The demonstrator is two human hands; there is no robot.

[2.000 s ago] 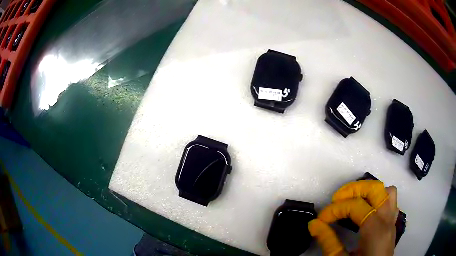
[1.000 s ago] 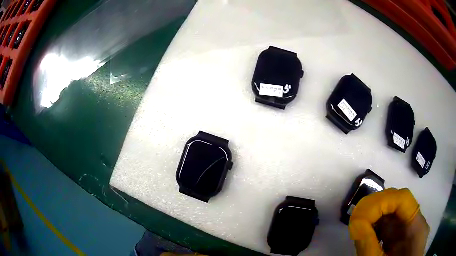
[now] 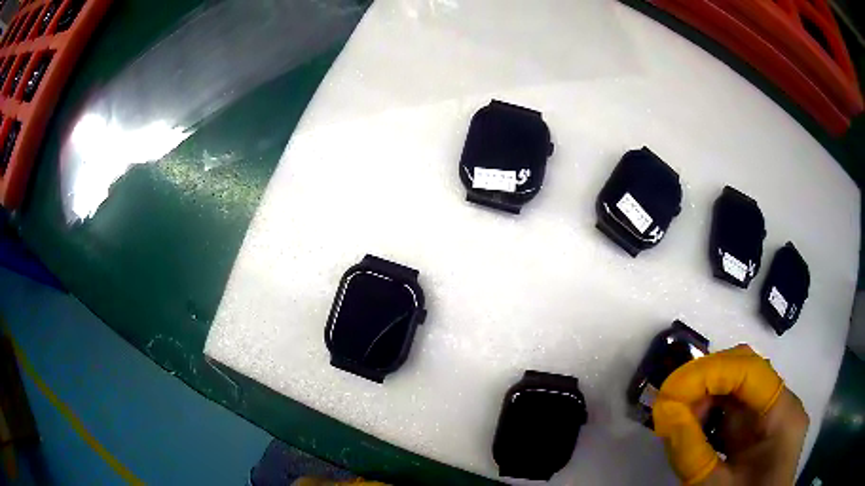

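My right hand point(image 3: 735, 413), in orange-yellow finger cots, is at the lower right with thumb and index finger curled together. It partly covers a black smartwatch point(image 3: 666, 359) with a pale patch on its lower end. Whether the fingertips pinch anything cannot be told. A dark watch part shows through the gap between the fingers. Two black watches without labels lie at the lower middle point(image 3: 541, 425) and lower left point(image 3: 375, 318); the left one has a curved line on its screen. Only a yellow sliver of my left hand point(image 3: 332, 482) shows at the bottom edge.
The watches lie on a white foam sheet point(image 3: 379, 171) over a green bench. Farther back are several label-bearing watches, among them one at the upper middle point(image 3: 506, 152). Red-orange trays stand at left point(image 3: 57, 104) and upper right point(image 3: 749, 47). Shiny clear plastic point(image 3: 237, 66) lies upper left.
My right hand has moved off the lower-middle watch to the right, uncovering part of the lower-right watch. A yellow sliver has appeared at the bottom edge. The view has shifted slightly.
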